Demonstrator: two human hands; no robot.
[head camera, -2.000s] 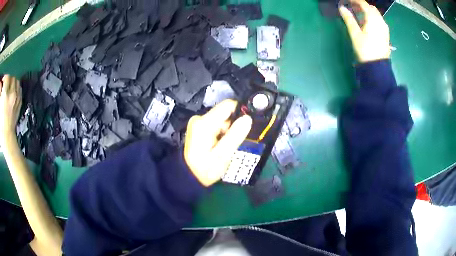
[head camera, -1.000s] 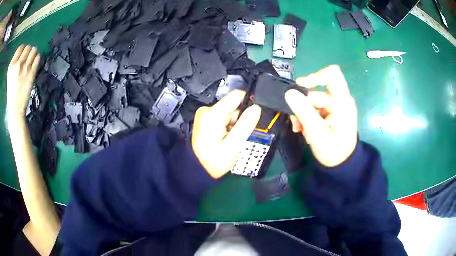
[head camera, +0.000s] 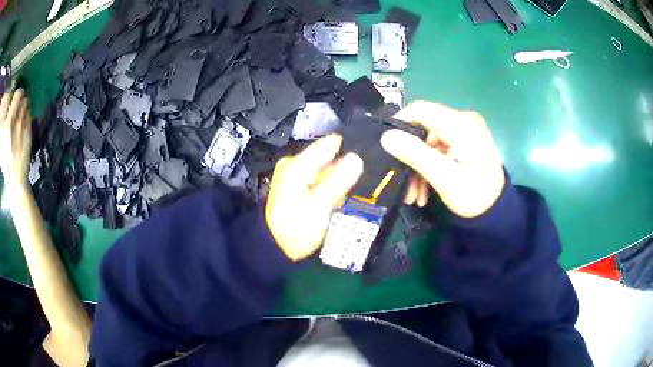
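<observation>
A black phone housing lies tilted between my hands, with a white keypad board (head camera: 349, 241), a blue board edge and an orange flex cable (head camera: 384, 186) showing. My left hand (head camera: 308, 197) grips the housing's left side. A dark inner plate (head camera: 367, 143) lies over the upper half of the housing. My right hand (head camera: 452, 159) holds the plate there, thumb on its face and fingers at the right edge. The silver disc is hidden. I cannot tell whether the plate is seated.
A large heap of dark plates (head camera: 275, 104) lies at left. Silver-faced plates (head camera: 389, 47) lie beyond the phone. At right are more dark plates (head camera: 494, 13), a slim white piece (head camera: 540, 56) and a small pale loop (head camera: 616, 44). Another person's arm (head camera: 32, 236) reaches in at far left.
My right hand has come from the far right with a dark plate, which now covers the disc and the upper housing. Over the last second the plate has moved onto the housing.
</observation>
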